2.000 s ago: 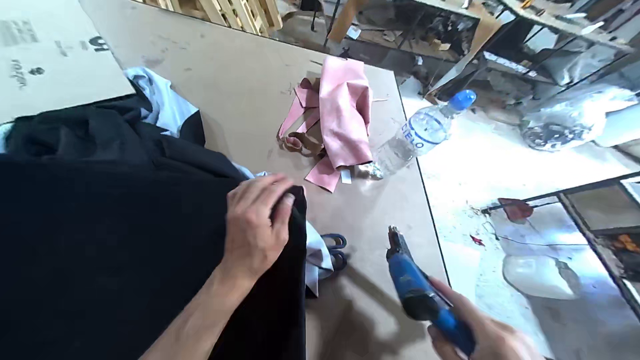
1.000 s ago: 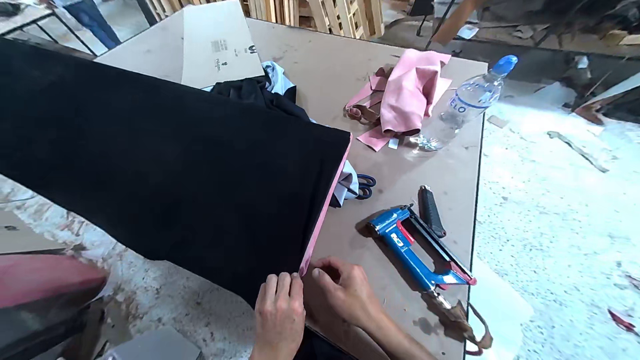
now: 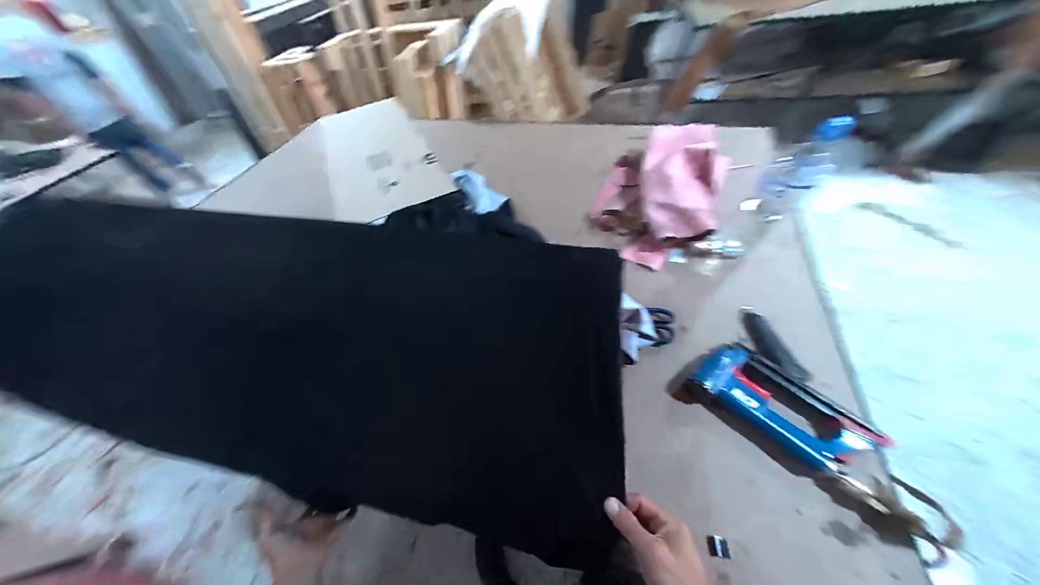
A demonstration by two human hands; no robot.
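Observation:
A long black fabric-covered piece (image 3: 325,349) extends from the left edge to the middle of the head view. My right hand (image 3: 662,540) pinches its near right corner, thumb on top. A blurred skin-toned shape below its near edge may be my left hand (image 3: 296,536); its grip cannot be made out. To the right, a blue pneumatic staple gun (image 3: 772,414) lies on the table beside a dark elongated tool (image 3: 772,345). Dark scissor handles (image 3: 660,325) poke out by light cloth (image 3: 634,329). Pink fabric (image 3: 682,183) is heaped farther back.
A plastic bottle (image 3: 812,158) lies at the table's (image 3: 731,292) right edge. Cardboard (image 3: 374,162) and dark cloth (image 3: 455,213) are behind the black piece. A small dark object (image 3: 718,547) sits near my right hand. Wooden frames (image 3: 406,65) and a person (image 3: 97,97) are beyond.
The staple gun, in my right hand two seconds ago, lies on the table. One second ago both hands were together at the piece's near corner; now only my right hand plainly shows there. The view has shifted.

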